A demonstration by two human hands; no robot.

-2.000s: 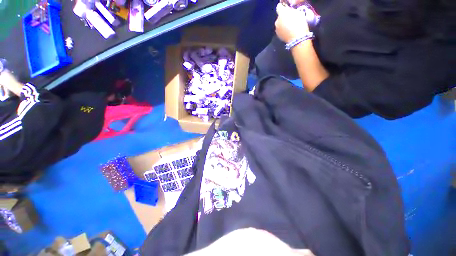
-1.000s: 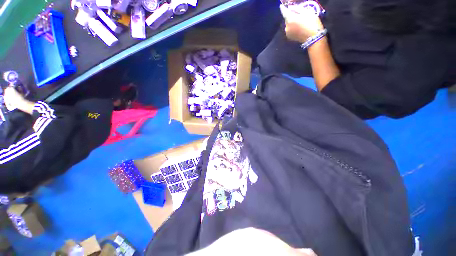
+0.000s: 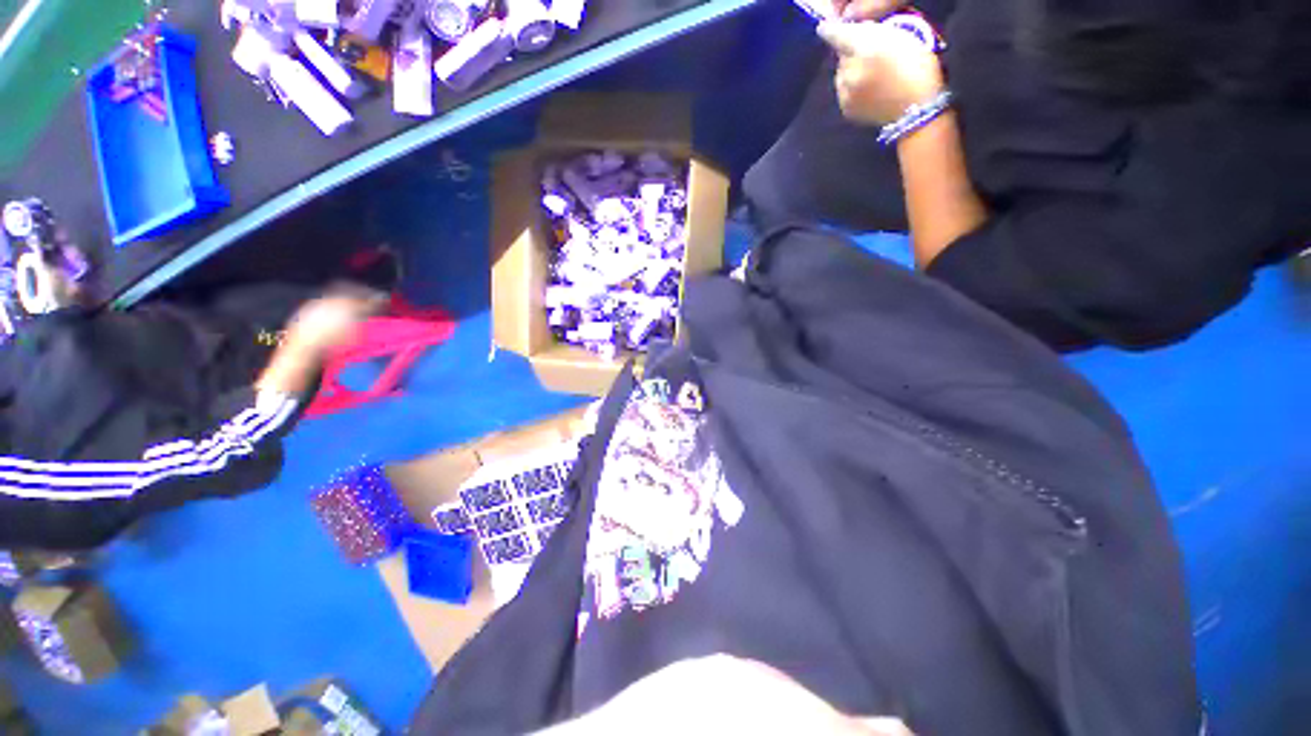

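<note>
Neither of my hands shows. A smooth pale shape at the bottom edge is cut off and I cannot tell what it is. My dark printed top fills the lower middle. In front of me a brown carton stands open on the floor, heaped with pale lavender-white parts. A second, flatter carton lies nearer, partly hidden by my clothing. It holds a white and dark grid of packed parts. A small blue bin sits at its left side.
A dark bench crosses the upper left, bearing a blue tray and pale parts. A person with striped sleeves is at left, by a red stool. A person with a bracelet is at upper right, holding something pale. More cartons stand lower left.
The left person's arm has swung out from the bench edge toward the red stool, its hand blurred. The scene has shifted slightly right and down. The right person's hand has moved a little.
</note>
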